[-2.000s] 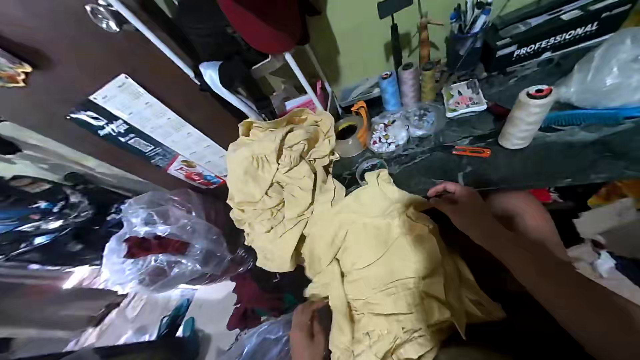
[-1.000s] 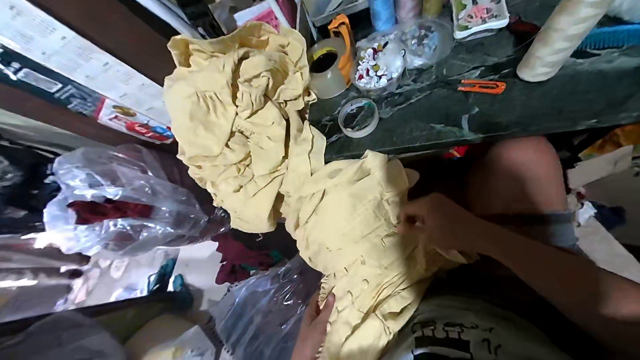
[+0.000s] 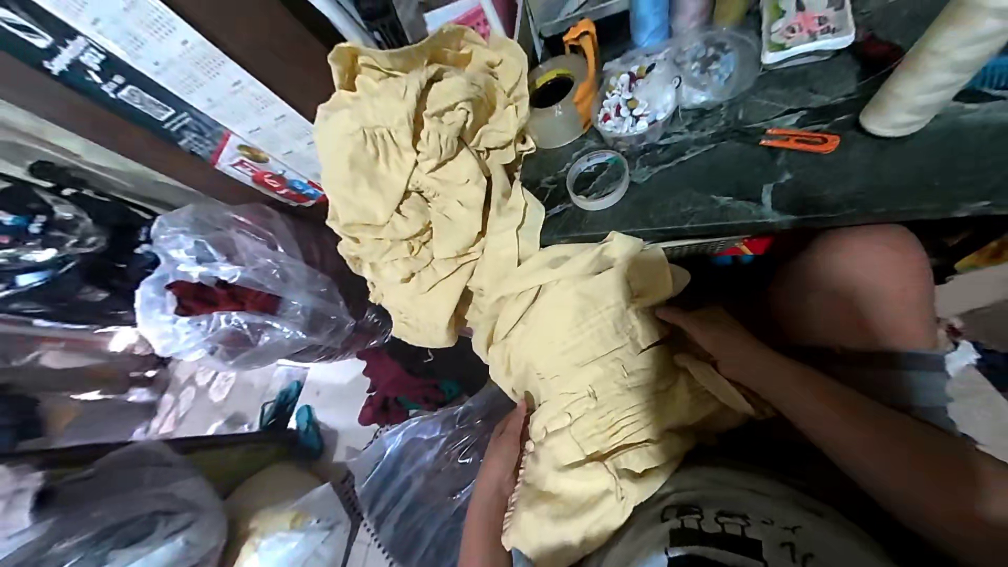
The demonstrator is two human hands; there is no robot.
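Observation:
A pale yellow gathered garment (image 3: 583,339) lies across my lap. My left hand (image 3: 508,441) is at its lower left edge, thumb on the cloth, the other fingers hidden beneath. At its right side, my right hand (image 3: 717,339) holds the cloth near a loose strip, with the fingertips partly covered. More crumpled yellow fabric (image 3: 417,181) rests at the left end of the dark green marble counter, joining or overlapping the garment; which of the two cannot be told.
On the counter (image 3: 677,189) are a clear tape roll in an orange dispenser (image 3: 559,98), a narrow tape ring (image 3: 598,179), a tub of small buttons (image 3: 636,102), an orange cutter (image 3: 799,141) and a cream thread cone (image 3: 937,67). Plastic bags (image 3: 236,283) stand at left.
The view has moved closer to the counter and lap. My left hand has shifted along the garment's left edge, and the lower part of the garment now lies more spread out over my lap.

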